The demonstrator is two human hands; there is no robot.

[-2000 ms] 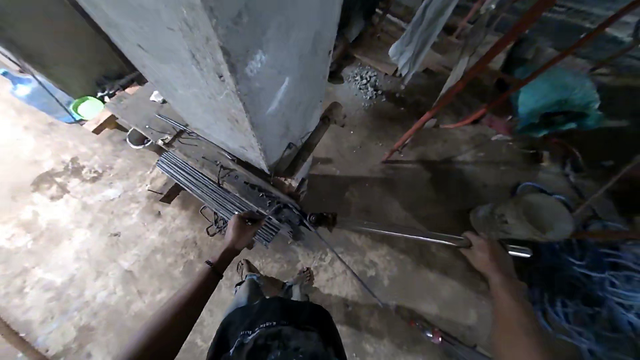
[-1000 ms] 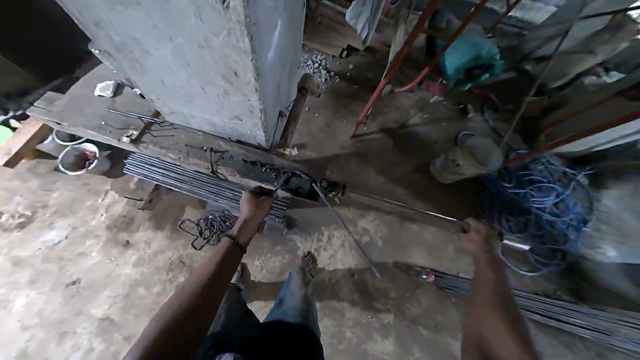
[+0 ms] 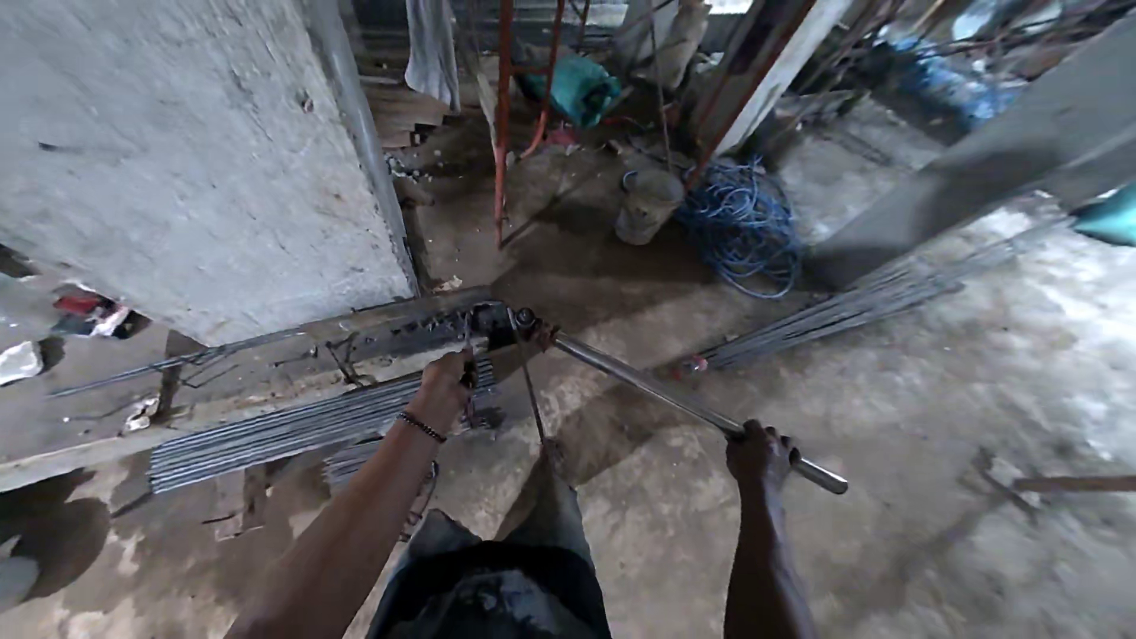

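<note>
My right hand (image 3: 761,453) is closed around a long metal pipe handle (image 3: 657,388) near its free end. The pipe's other end meets a dark pivot (image 3: 525,319) at the end of a wooden bench (image 3: 266,377). My left hand (image 3: 448,382), with a beaded bracelet on the wrist, is closed beside that end; it seems to grip a thin steel rod, but its fingers hide most of this. A thin rod (image 3: 532,390) slants down from the pivot toward my foot. Cut steel rods (image 3: 293,432) lie in a bundle along the near side of the bench.
A concrete column (image 3: 213,169) rises behind the bench. Beyond stand an orange metal frame (image 3: 502,133), a bucket (image 3: 648,206) and a coil of blue hose or rope (image 3: 745,226). Long steel bars (image 3: 843,311) lie on the floor at right, with a wooden-handled tool (image 3: 1065,484) nearer.
The view has turned to the right. My right hand has swung the pipe handle nearer to my body, so it slants more. My left hand stays by the bench end.
</note>
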